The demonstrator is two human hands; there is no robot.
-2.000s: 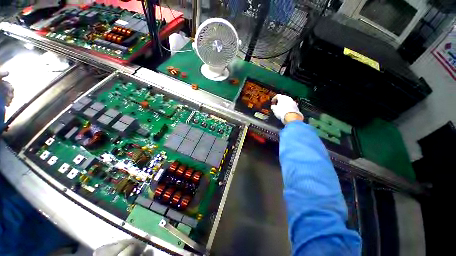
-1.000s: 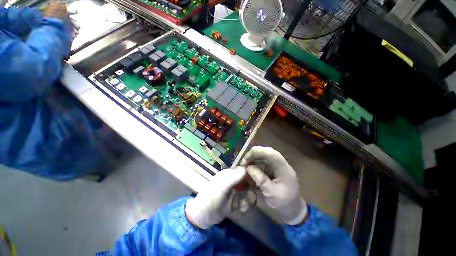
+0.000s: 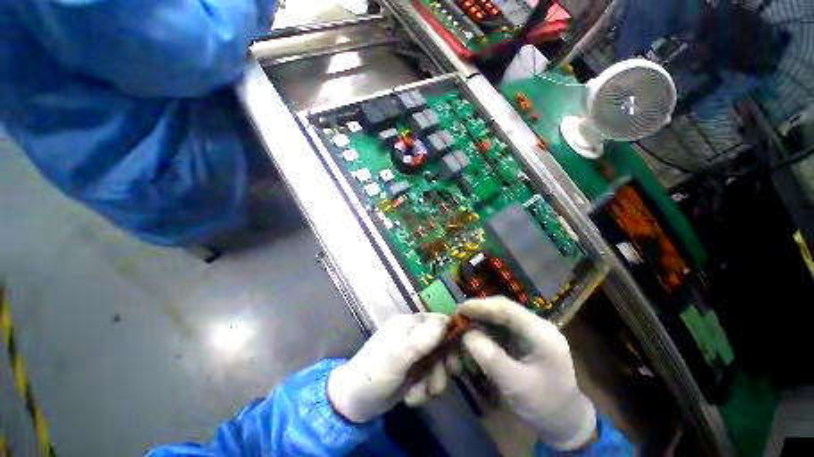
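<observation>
My left hand [image 3: 388, 368] and my right hand [image 3: 535, 370], both in white gloves, are close together at the near end of the board. Between their fingers they hold small orange components [image 3: 452, 335]; how many is hidden by the fingers. The large green circuit board [image 3: 486, 186] lies in its carrier on the rails, just beyond my hands. It bears a toroidal inductor [image 3: 410, 153], copper-red coils [image 3: 491, 278], flat grey boxes [image 3: 527, 245] and white square pads. A pale-green bar [image 3: 437, 298] at its near edge is partly hidden by my hands.
A person in blue [image 3: 143, 116] stands at the upper left beside the line. On the green shelf at right are a white fan [image 3: 631, 100], a black tray of orange components [image 3: 644, 234] and pale-green blocks [image 3: 705, 335]. A second board in a red holder [image 3: 486, 31] is at the top.
My right hand has left the parts tray and come together with my left hand over the board's near end. The view has turned, so the board stands more upright in it.
</observation>
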